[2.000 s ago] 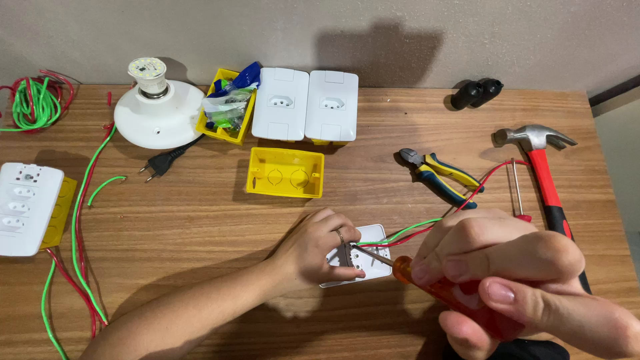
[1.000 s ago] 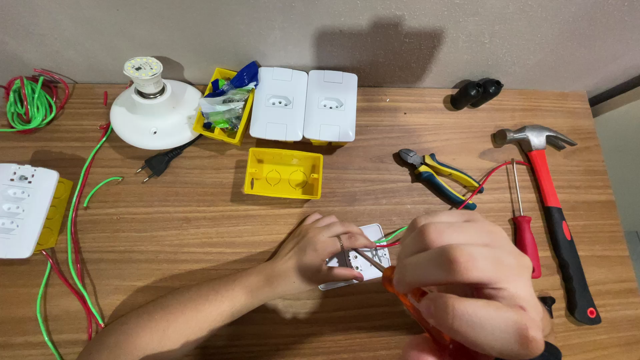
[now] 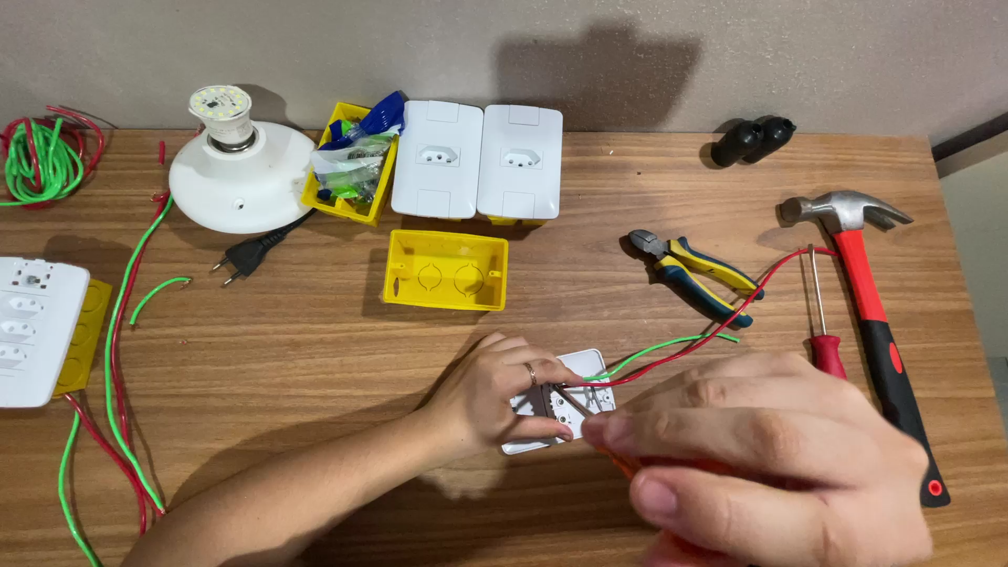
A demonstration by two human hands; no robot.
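Note:
My left hand (image 3: 504, 390) grips a white electrical outlet plate (image 3: 587, 364), which lies back side up on the wooden table. Closed around the orange handle of a screwdriver (image 3: 622, 463), my right hand (image 3: 772, 457) is close to the camera. The screwdriver's shaft points down and left to the back of the plate, near the fingers of my left hand; its exact tip contact is hard to see. A green wire (image 3: 661, 344) and a red wire (image 3: 728, 321) run from the plate toward the upper right.
Diagonal cutting pliers (image 3: 693, 276), a red-handled screwdriver (image 3: 827, 354) and a claw hammer (image 3: 862, 276) lie right. Behind the plate are a yellow box (image 3: 446, 295), two white outlets (image 3: 437, 185), a yellow box of small parts (image 3: 342, 206) and a lamp holder (image 3: 236, 185). A multi-outlet unit (image 3: 39, 339) sits left.
My right hand has shifted and turned around the screwdriver handle, uncovering the red-handled screwdriver's grip. My left hand stays on the plate.

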